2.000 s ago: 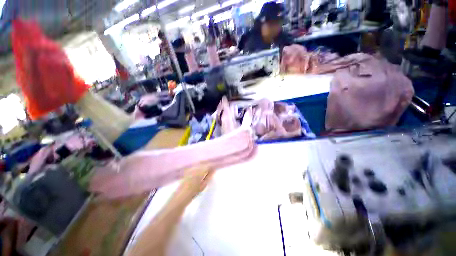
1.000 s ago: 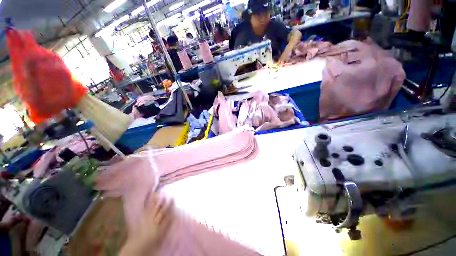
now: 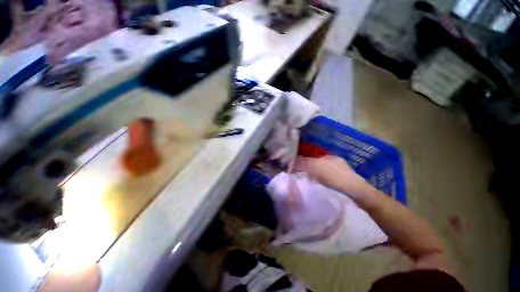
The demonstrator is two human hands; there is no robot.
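My right hand (image 3: 322, 171) is at the blue plastic basket on the right, against whitish-pink cloth (image 3: 311, 208). The hand is blurred and its fingers are partly hidden, so its grip is unclear. More pale cloth (image 3: 299, 108) hangs over the table's right end, at the basket's near side. A rounded part of my left hand (image 3: 71, 279) shows at the bottom left edge, by the lit needle area. It is blurred and cut off, and its fingers cannot be made out. The white sewing machine head (image 3: 114, 68) with its blue stripe spans the left side.
The blue basket (image 3: 365, 148) stands beside the table's right end. A tray of metal bits (image 3: 256, 101) and a small dark tool (image 3: 230, 133) lie on the table. An orange-red object (image 3: 141, 148) is under the machine arm. Another white table is behind; tiled floor (image 3: 450, 165) is at right.
The view has swung right and down, from the pink pile to the machine and basket. My right arm has come into view at the basket. The hand that was on pink cloth has left it.
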